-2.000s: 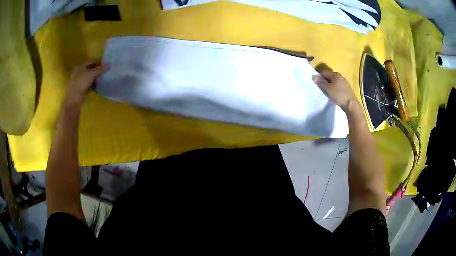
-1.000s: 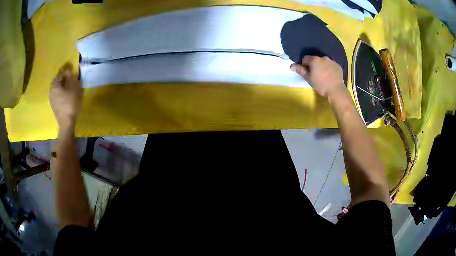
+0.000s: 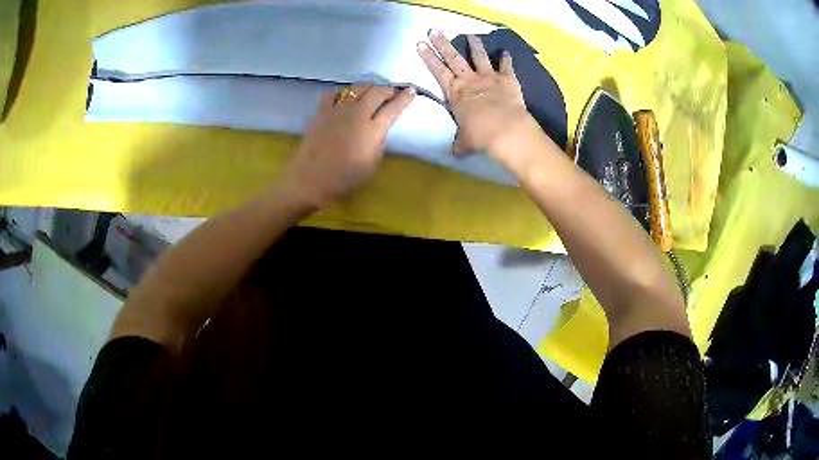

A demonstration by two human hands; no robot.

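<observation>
A long, pale garment panel (image 3: pixel 224 49) lies flat on the yellow cloth (image 3: pixel 206 180), with a thin dark seam (image 3: pixel 206 76) running lengthwise. A rounded dark end piece (image 3: pixel 539 94) is at its right end. My left hand (image 3: pixel 346 135) rests on the panel near the seam, fingers bent; a ring shows on one finger. Whether it pinches the cloth I cannot tell. My right hand (image 3: pixel 480 99) lies flat with fingers spread, over the panel and the edge of the dark piece. The steam iron (image 3: pixel 615 157) stands right of the panel, untouched.
The iron's orange-brown handle (image 3: pixel 654 180) faces right, with its cord (image 3: pixel 678 269) behind. White and black pieces (image 3: pixel 611 22) lie at the far side. A dark cloth heap (image 3: pixel 759 314) and a white tube (image 3: pixel 797 163) are at the right. The table's front edge crosses below my hands.
My left hand has moved right from the panel's left end to the seam near my right hand. My right hand has opened and spread flat. The view has shifted; the panel lies unfolded.
</observation>
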